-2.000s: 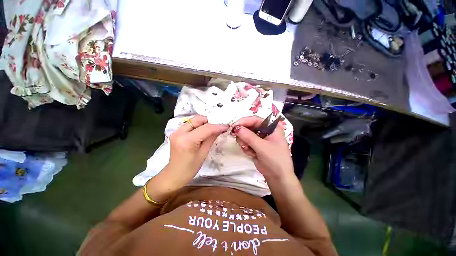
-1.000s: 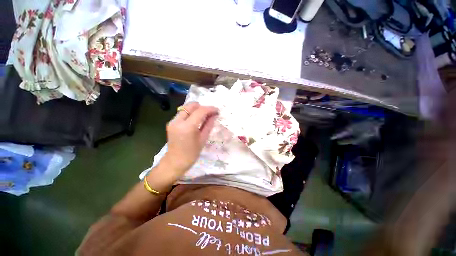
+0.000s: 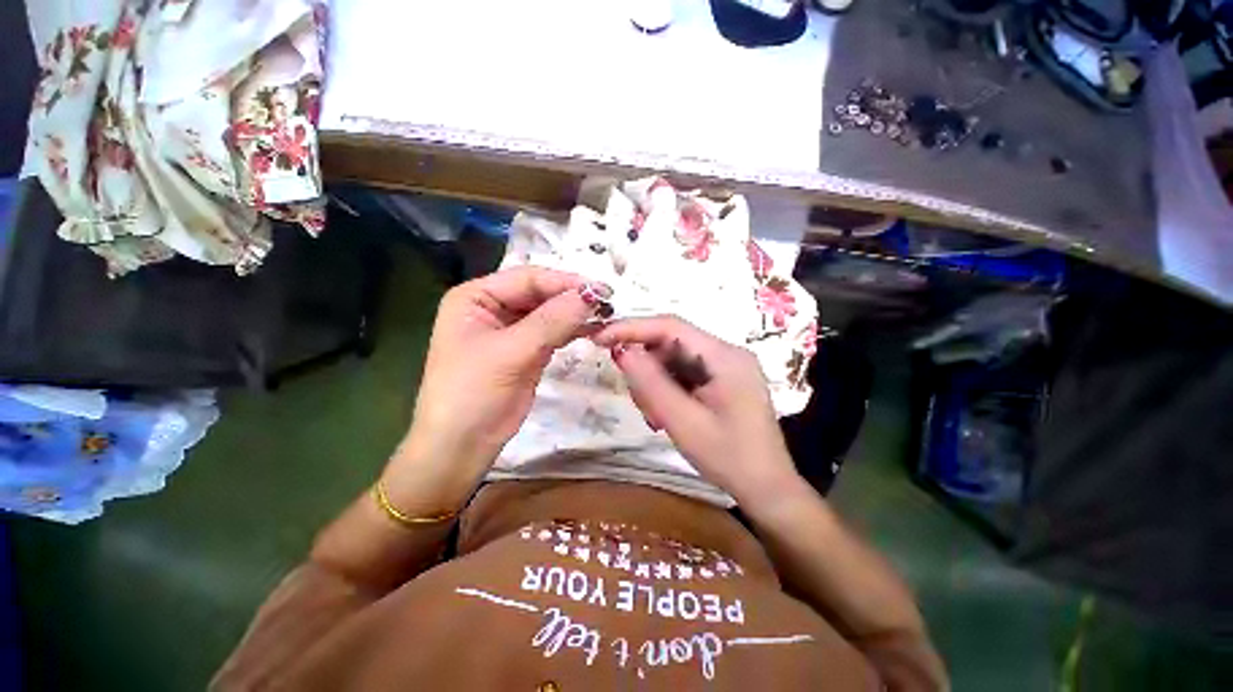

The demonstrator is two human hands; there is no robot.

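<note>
A cream garment with pink-red flowers [image 3: 774, 303] lies bunched over the lap, with small dark buttons [image 3: 632, 233] on its upper part. My left hand [image 3: 503, 354] has thumb and index fingertips pinched at the cloth. My right hand [image 3: 692, 392] is beside it, thumb and index finger closed close to the left fingertips. A small dark object [image 3: 688, 365], perhaps snips, shows in the right palm. Needle and thread cannot be made out.
A table with a white area [image 3: 568, 81] stands ahead, its front edge just beyond the garment. Loose buttons [image 3: 876, 114] lie on its grey part. Floral garments [image 3: 162, 129] hang at upper left. A blue garment [image 3: 102, 446] is low at left.
My right hand, swung out as a blur at the right edge one second ago, is back at the garment beside my left hand. My left fingertips have shifted slightly right.
</note>
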